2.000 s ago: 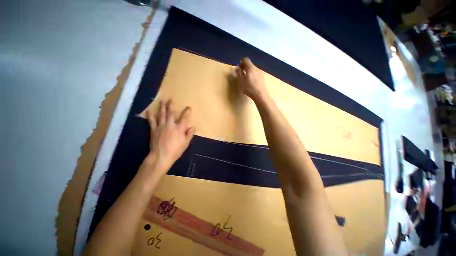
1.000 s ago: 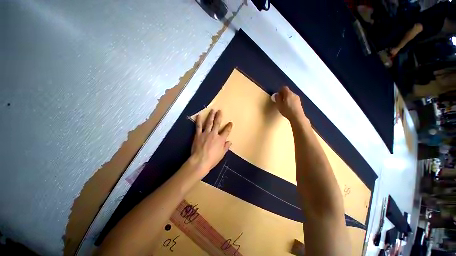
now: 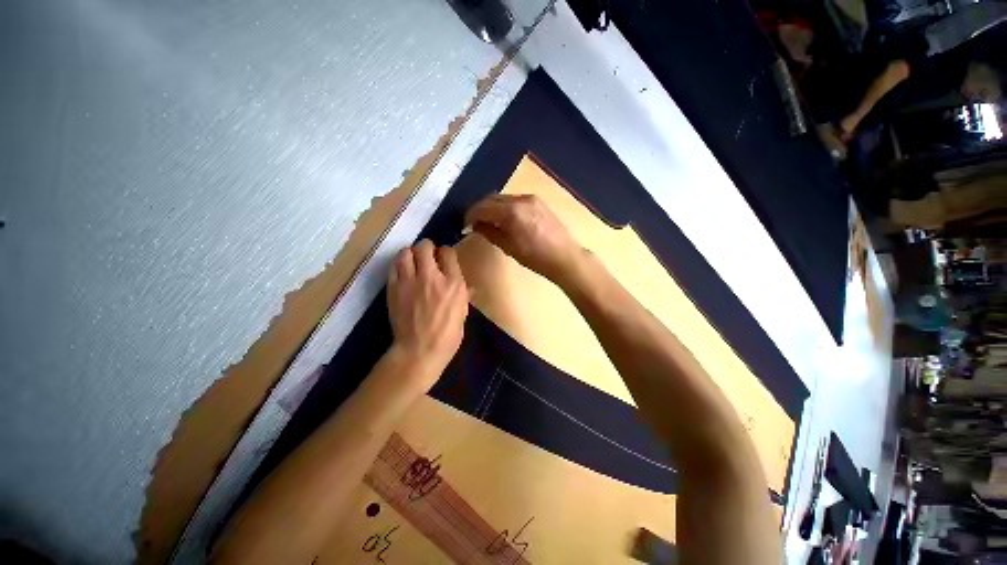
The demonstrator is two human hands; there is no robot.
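Observation:
A tan trouser pattern piece lies on the black cloth. My right hand is over its upper left end, thumb and fingertips pinching a small whitish piece of chalk at the pattern's edge. My left hand presses at the pattern's left corner, fingers bent, partly on the cloth; it holds nothing that I can see. A second tan pattern piece lies nearer me, with a clear reddish-grid ruler on it. Thin chalk lines show on the cloth between the patterns.
A grey metal weight sits by my right forearm. Shears and dark cloth pieces lie at the right. More black cloth lies beyond. A person's arm shows at the upper right. A dark object is at the top.
My right hand has moved left with the chalk, from the pattern's far edge to its end edge. My left hand has shifted slightly left and its fingers have bent.

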